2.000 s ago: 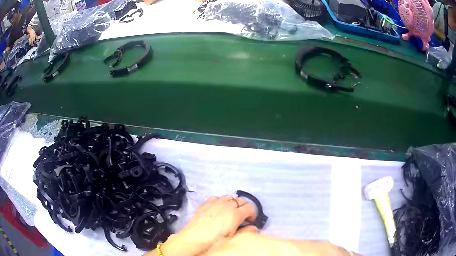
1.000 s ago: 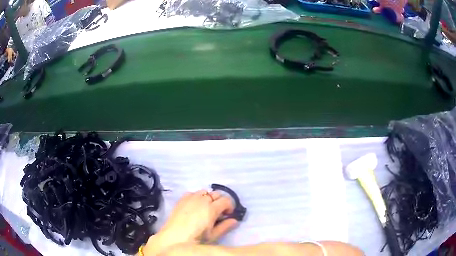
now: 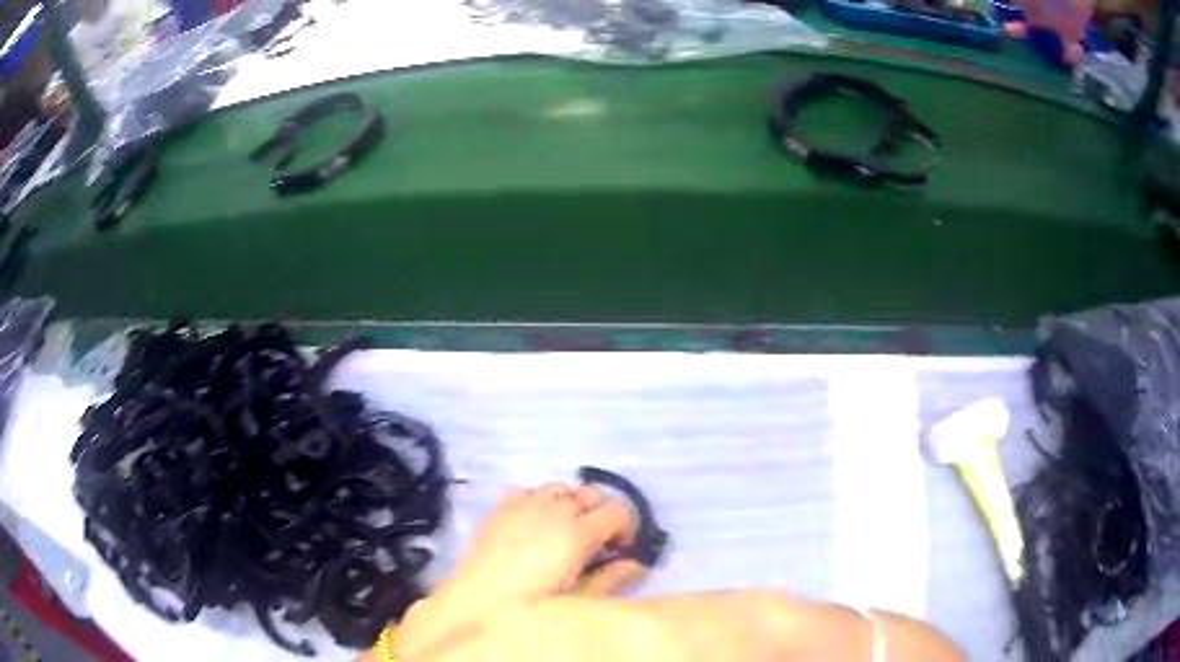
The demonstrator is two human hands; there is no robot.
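Observation:
A single black yoke (image 3: 632, 515) lies curved over the white foam sheet (image 3: 725, 427) at the lower middle. My left hand (image 3: 537, 543), with a ring and a yellow bracelet, has its fingers closed on the yoke's inner side. My right hand and forearm (image 3: 738, 630), with a pale band, come in along the bottom edge, partly cut off and overlapping my left hand. The right fingertips cannot be made out. Any small part between the fingers is hidden. A large tangled heap of yokes (image 3: 259, 479) lies left of my hands.
A hammer (image 3: 990, 498) lies at right, beside thin black parts (image 3: 1087, 530) and clear plastic (image 3: 1139, 388). Beyond the bench edge, the green belt (image 3: 582, 259) carries headbands (image 3: 330, 142), another (image 3: 854, 129) at right. Plastic bags and a blue tray (image 3: 919, 22) are across the belt.
The camera view has shifted and tilted slightly, moving the whole scene in the picture. My left hand stays closed on the yoke at nearly the same place on the sheet.

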